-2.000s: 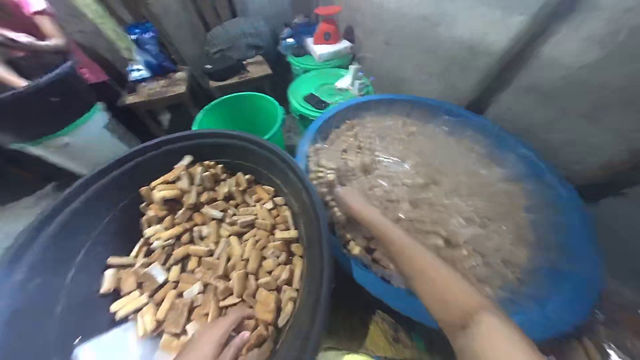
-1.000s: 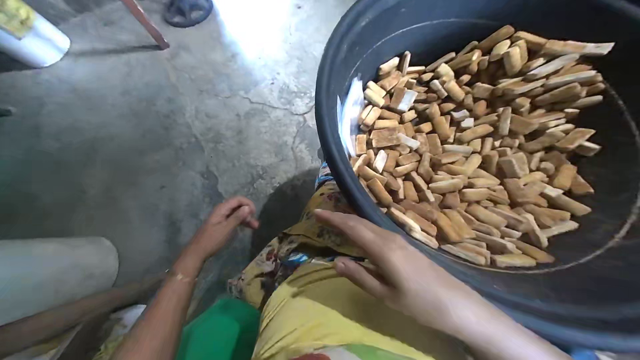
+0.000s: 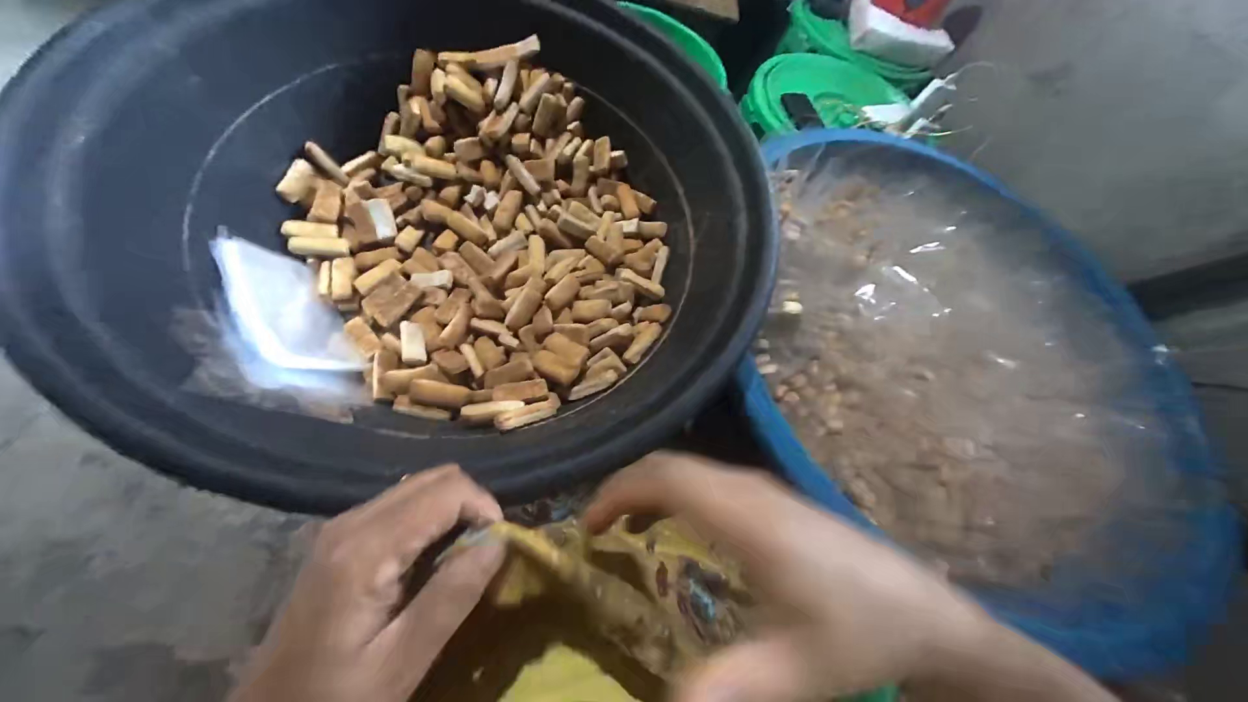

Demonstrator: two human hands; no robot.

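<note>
A large black plastic basin (image 3: 127,127) tilts across the upper left, holding a heap of small browned, stick-like pieces (image 3: 507,263) and a shiny clear plastic piece (image 3: 283,312). Just below its rim, my left hand (image 3: 390,575) pinches an edge of yellow patterned cloth (image 3: 624,595) between thumb and fingers. My right hand (image 3: 770,565) is beside it over the same cloth, blurred, with thumb and fingers apart. To the right stands a wide blue tub (image 3: 1063,224) of similar pieces under clear plastic film (image 3: 946,322).
Green lidded buckets (image 3: 829,88) stand behind the blue tub, with a dark flat object and a white item on one lid. A red and white object (image 3: 902,29) rests farther back. Another green bucket's rim (image 3: 692,39) shows behind the black basin. Grey concrete floor lies at left.
My left hand has come from over the floor to the yellow cloth and taken hold of its edge. My right hand remains near the cloth. The view has swung back towards the blue tub.
</note>
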